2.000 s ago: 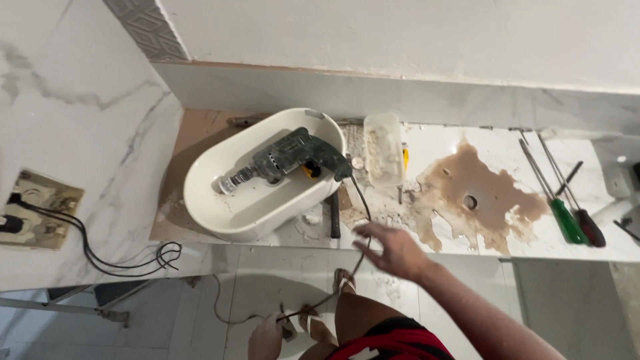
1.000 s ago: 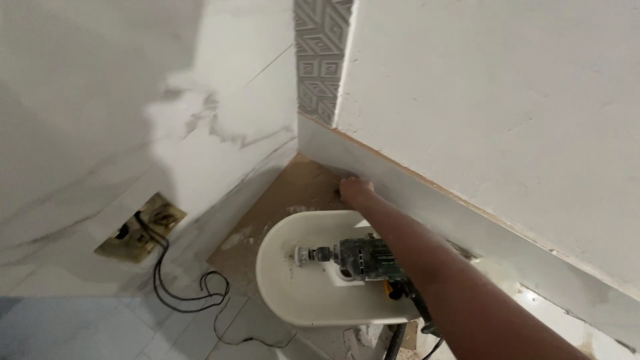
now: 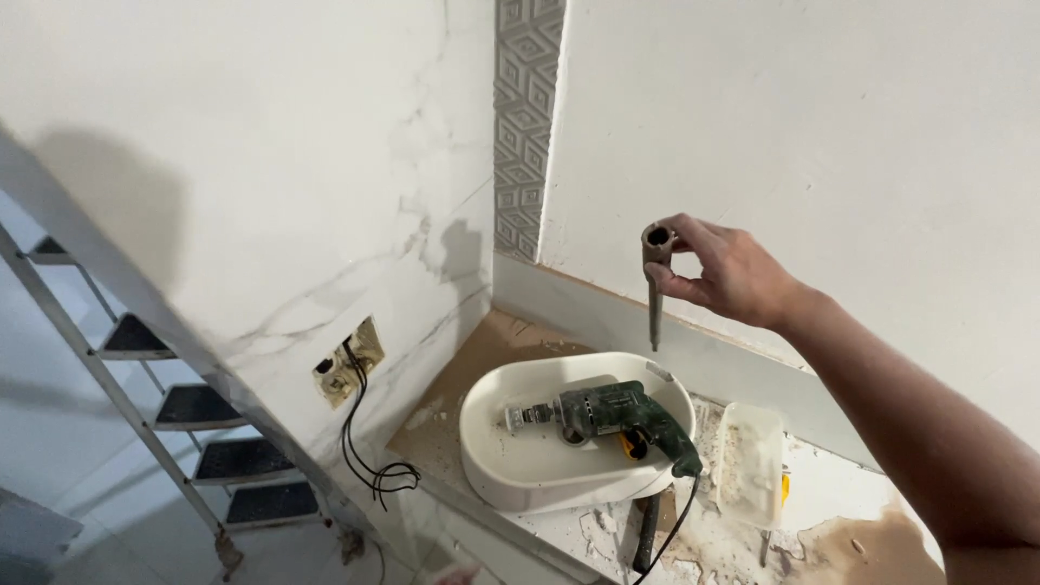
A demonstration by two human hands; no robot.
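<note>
My right hand [image 3: 727,264] holds a hollow metal core bit [image 3: 656,256] between thumb and fingertips, above the back of a white oval basin. The bit's round open end faces up and its narrow shank points down. In the basin [image 3: 500,487] lies a green corded power drill [image 3: 605,406], its chuck toward the left and a toothed round cutter fitted in it. The drill's handle and black cord hang over the right rim. A small blurred part of my left hand [image 3: 457,576] shows at the bottom edge; its fingers are hidden.
A cloudy plastic container [image 3: 751,467] and a black tool handle [image 3: 647,532] lie right of the basin on the dusty marble-look counter. Brown wet residue [image 3: 869,548] spreads at right. Wires hang from an open wall box [image 3: 349,361]; a stepladder [image 3: 134,337] stands at left.
My right hand has risen from the counter's back corner behind the basin and now holds the core bit in the air. The view has shifted to show the ladder.
</note>
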